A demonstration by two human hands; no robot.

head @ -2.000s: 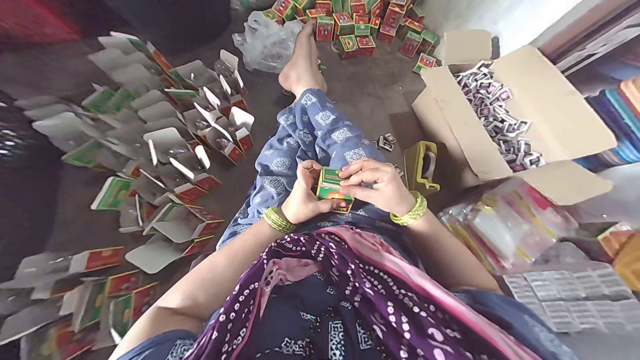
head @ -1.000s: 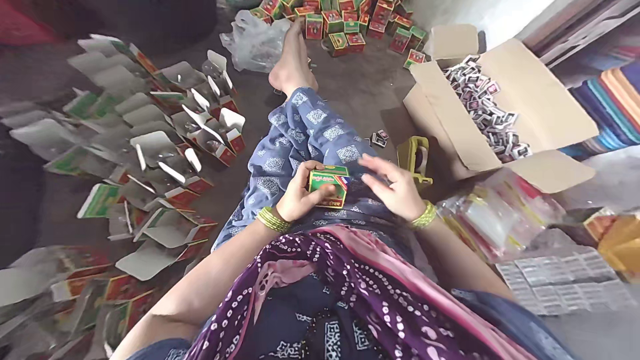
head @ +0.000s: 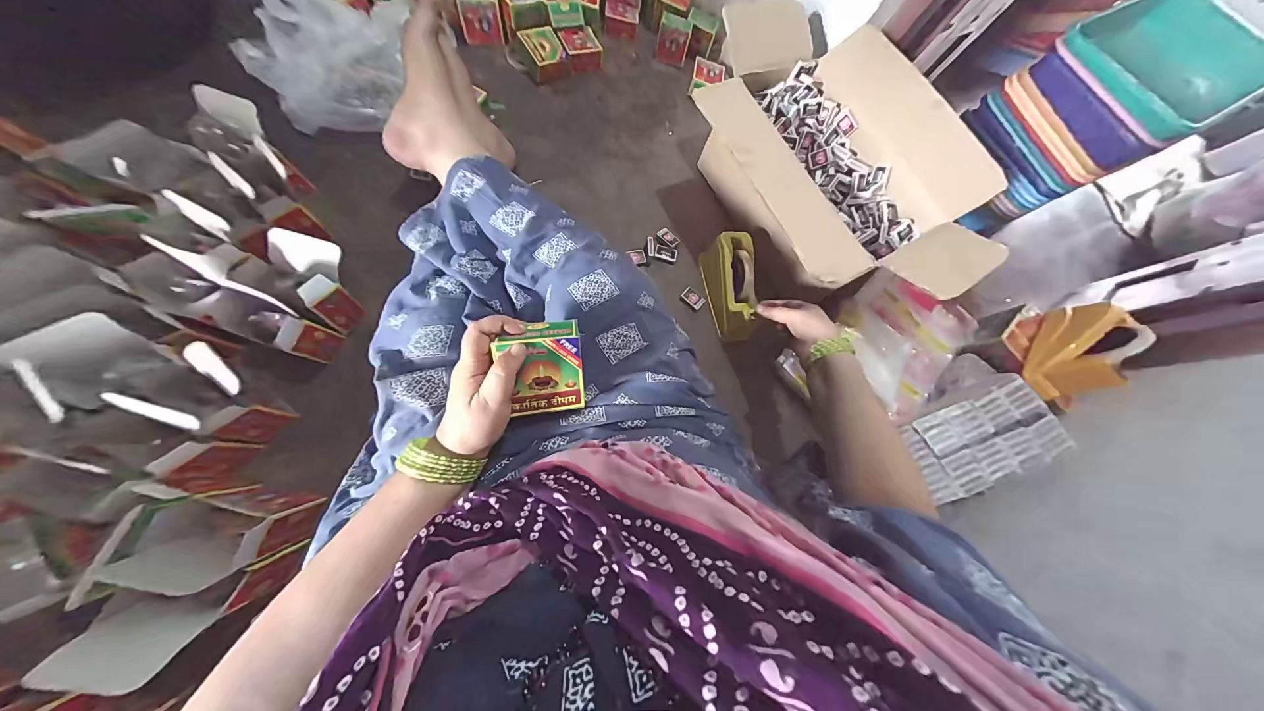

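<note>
My left hand (head: 484, 385) grips a small printed cardboard box (head: 549, 377), green, red and yellow, by its left side above my lap. The flap at its top edge lies under my fingers. Off to the right, my right hand (head: 798, 324) has its fingertips at the lower right end of a yellow tape dispenser (head: 723, 296) on the floor. Whether they pinch tape there cannot be made out. Several small matchboxes (head: 664, 247) lie just left of the dispenser.
Open-topped printed boxes (head: 296, 326) crowd the left side. Closed ones (head: 558, 51) stand beyond my foot, near a clear plastic bag (head: 331, 64). A carton (head: 780, 197) of matchboxes is at upper right, with stacked plastic trays (head: 1096, 89), plastic packets (head: 894, 336) and wrapped packs (head: 987, 434) nearby.
My right hand has left the printed box and moved right to the tape dispenser. My left hand still holds the box.
</note>
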